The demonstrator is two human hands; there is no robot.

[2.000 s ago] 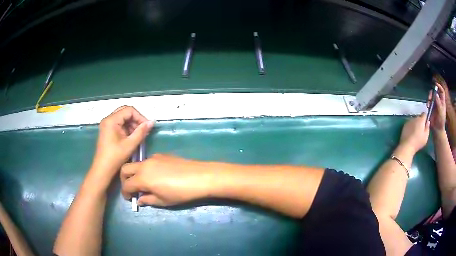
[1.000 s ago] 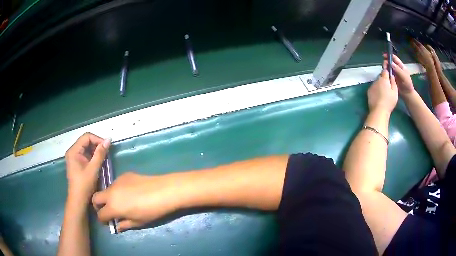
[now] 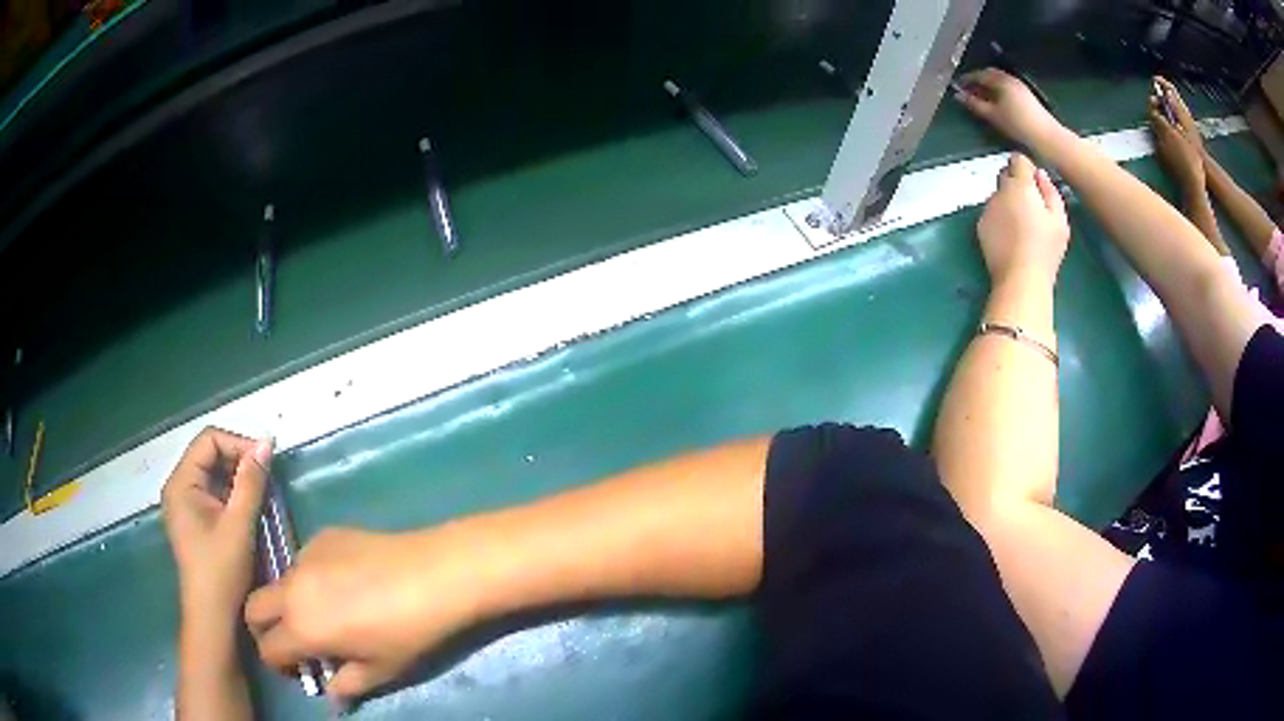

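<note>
A pair of slim dark shiny tubes [image 3: 276, 534] lies side by side on the green worktable, their white ends showing below my right hand. My right hand [image 3: 352, 599] is closed over the lower part of the pair, forearm across the table. My left hand [image 3: 211, 500] is above the tubes' upper end, thumb and fingertip together near the white rail. A pale spot shows at the fingertips; I cannot tell whether it is a small piece or a nail.
Single tubes [image 3: 438, 197] lie spaced on the dark green belt beyond the white rail [image 3: 563, 289]. A yellow bent strip [image 3: 54, 496] is at far left. A grey post [image 3: 890, 120] stands on the rail. A neighbouring person's arm [image 3: 1141, 211] reaches over the belt; another's hands are beyond.
The view has swung right, so the rail, post and tubes sit further left. My hands keep nearly the same pose at the pair. The neighbour's hands have separated, one reaching over the belt.
</note>
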